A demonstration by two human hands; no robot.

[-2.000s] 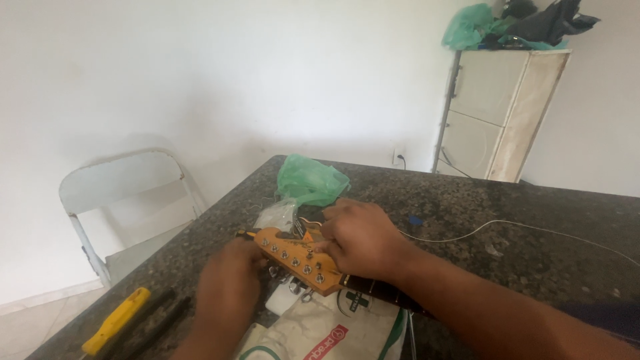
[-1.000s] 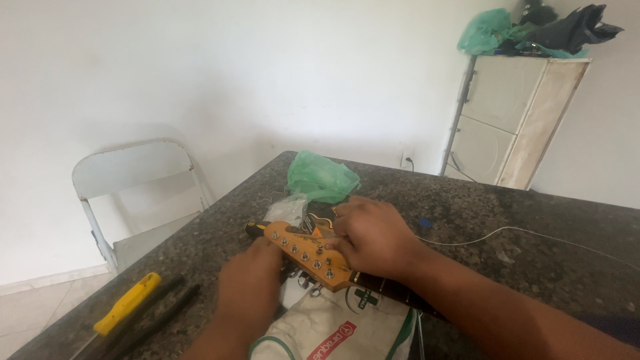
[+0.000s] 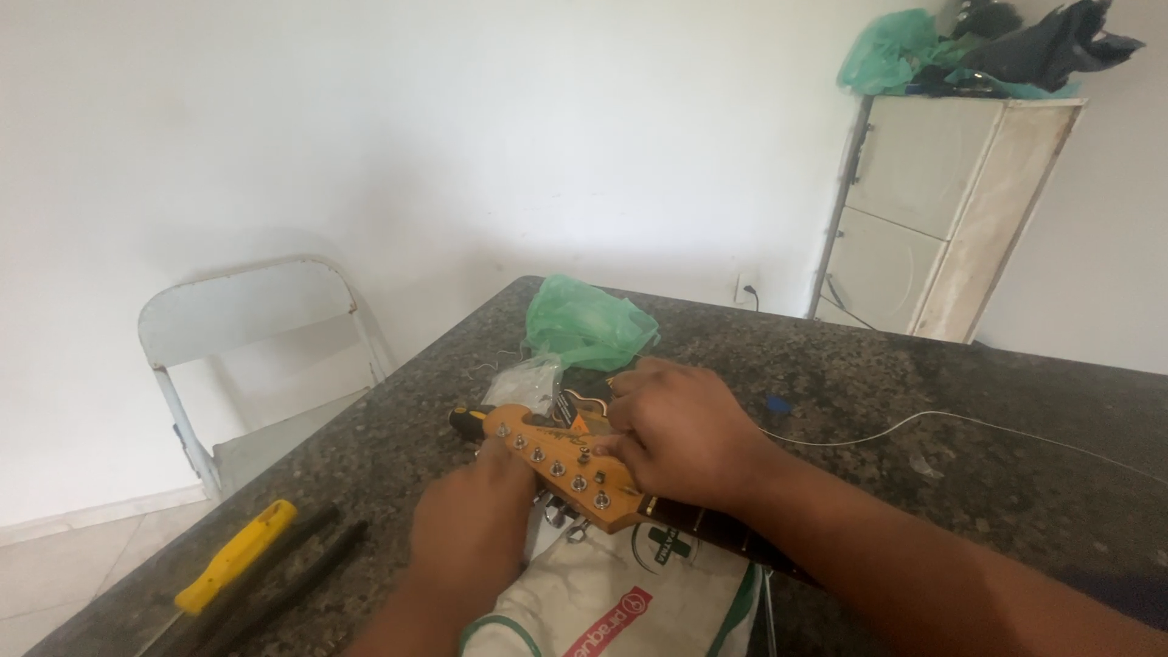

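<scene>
A guitar headstock (image 3: 584,474) of light wood, with a row of metal tuning pegs, lies over a white printed cloth or bag (image 3: 593,593) on the stone tabletop. Its dark fretted neck (image 3: 721,529) runs to the right under my right forearm. My left hand (image 3: 474,520) is at the near left edge of the headstock, by the tuner buttons; its fingertips are hidden. My right hand (image 3: 684,433) rests over the headstock's far side, fingers curled and thumb near a string post; whether it pinches a string is unclear. A thin string (image 3: 922,413) trails right across the table.
Beyond the headstock are a green plastic bag (image 3: 589,324) and a clear bag (image 3: 529,381). A yellow-handled screwdriver (image 3: 237,557) and black-handled pliers (image 3: 301,570) lie at left. A small blue piece (image 3: 777,404) sits to the right. A folding chair (image 3: 255,319) stands left of the table.
</scene>
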